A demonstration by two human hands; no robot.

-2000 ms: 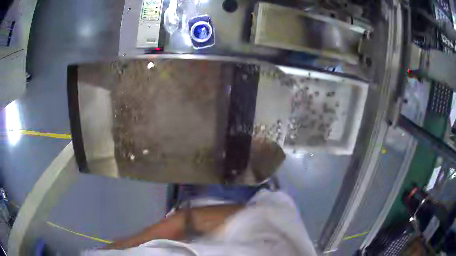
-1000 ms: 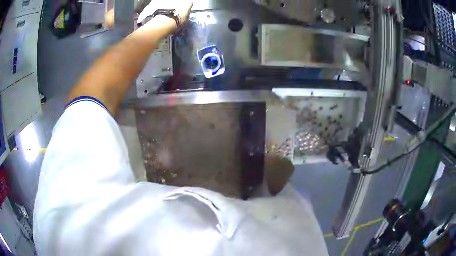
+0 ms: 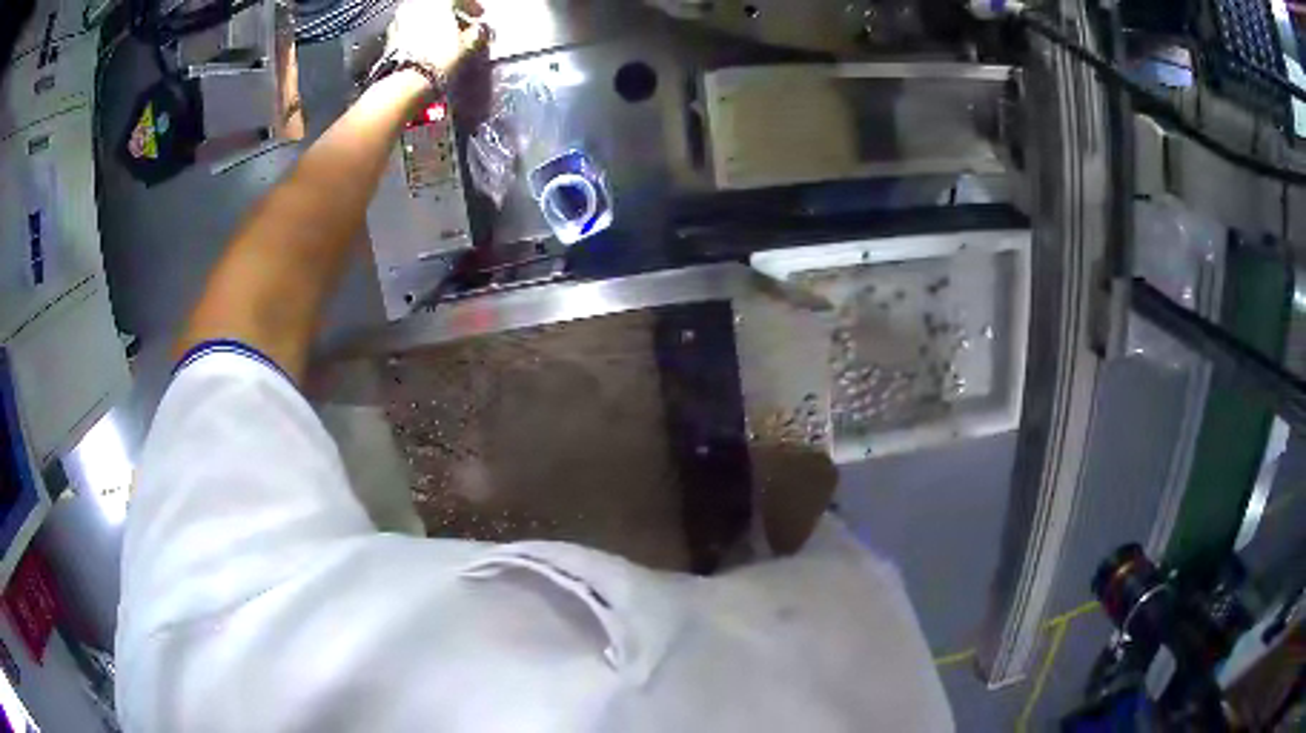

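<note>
My left hand (image 3: 441, 36) is at the top edge, small and washed out by glare, with a dark band on its wrist. It is beyond the slim grey feeder controller (image 3: 418, 208). Whether it holds anything cannot be told. My right hand is not in view. The vibratory hopper (image 3: 559, 430) lies in front of me, with a black band across it and small loose parts inside; my white sleeve and torso hide its near side. The white parts tray (image 3: 1011, 337) adjoins its right end and holds scattered small metal parts.
A clear plastic bottle (image 3: 572, 201) and a crumpled clear bag (image 3: 491, 155) lie on the metal plate behind the hopper. A long pale trough (image 3: 802, 129) is at the back. A metal frame rail (image 3: 1053, 372) stands at right. A black camera-like device (image 3: 1132, 580) is at lower right.
My left arm has come up from low in front of my body and reaches to the top left. Over the last second the hand has shifted slightly left. The view has shifted too.
</note>
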